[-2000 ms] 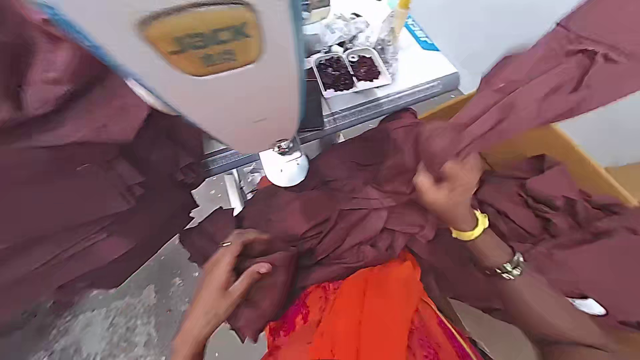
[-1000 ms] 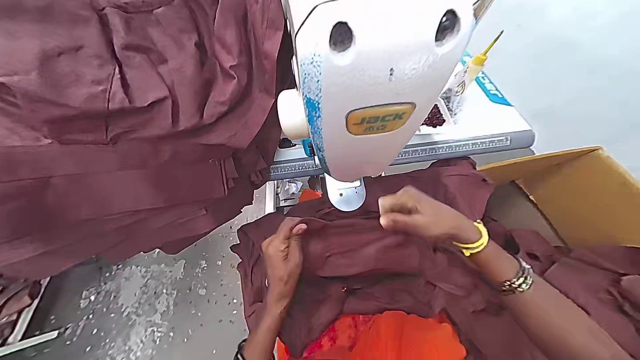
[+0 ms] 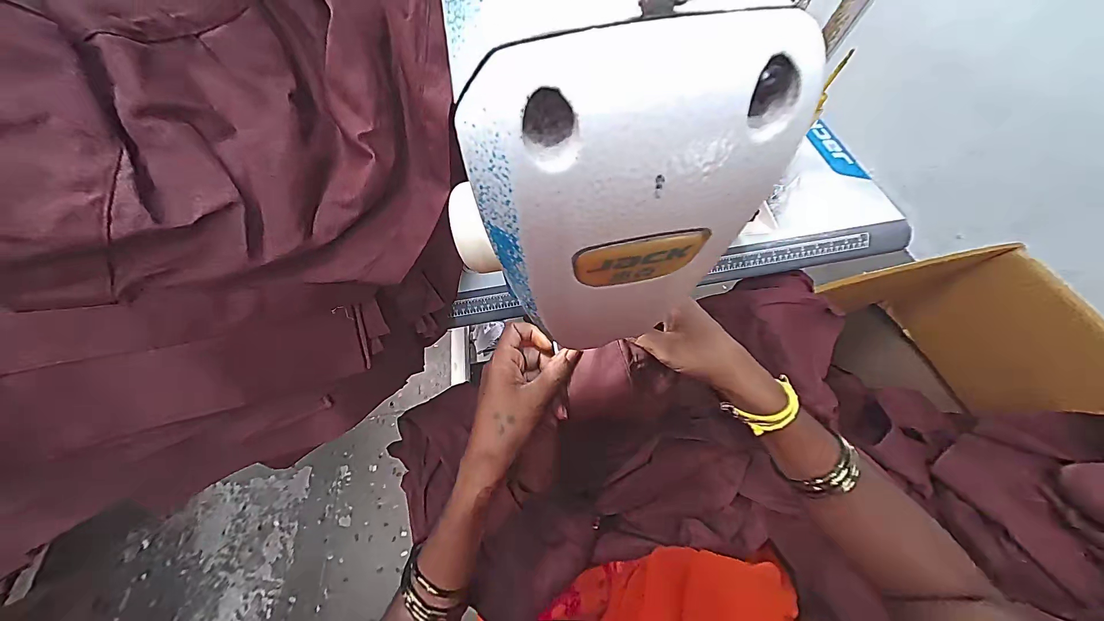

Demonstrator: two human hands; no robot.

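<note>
The white head of a Jack sewing machine (image 3: pixel 642 190) fills the upper middle and hides the needle area. Just below its lower left edge, my left hand (image 3: pixel 522 388) pinches the edge of a maroon garment (image 3: pixel 664 474) between thumb and fingers. My right hand (image 3: pixel 699 345) grips the same cloth at the head's lower right, its fingertips partly hidden by the machine. The garment hangs down over my lap, above orange cloth (image 3: pixel 681 586).
A large heap of maroon cloth (image 3: pixel 216 172) hangs at the left. The machine table's edge with a ruler strip (image 3: pixel 793 252) runs behind my hands. At the right stands an open cardboard box (image 3: pixel 1000 328) with more maroon cloth beside it. Speckled floor (image 3: pixel 259 535) shows lower left.
Both hands have come in close under the machine head with the cloth; a second ago they were held in front of it. The view has moved closer to the machine.
</note>
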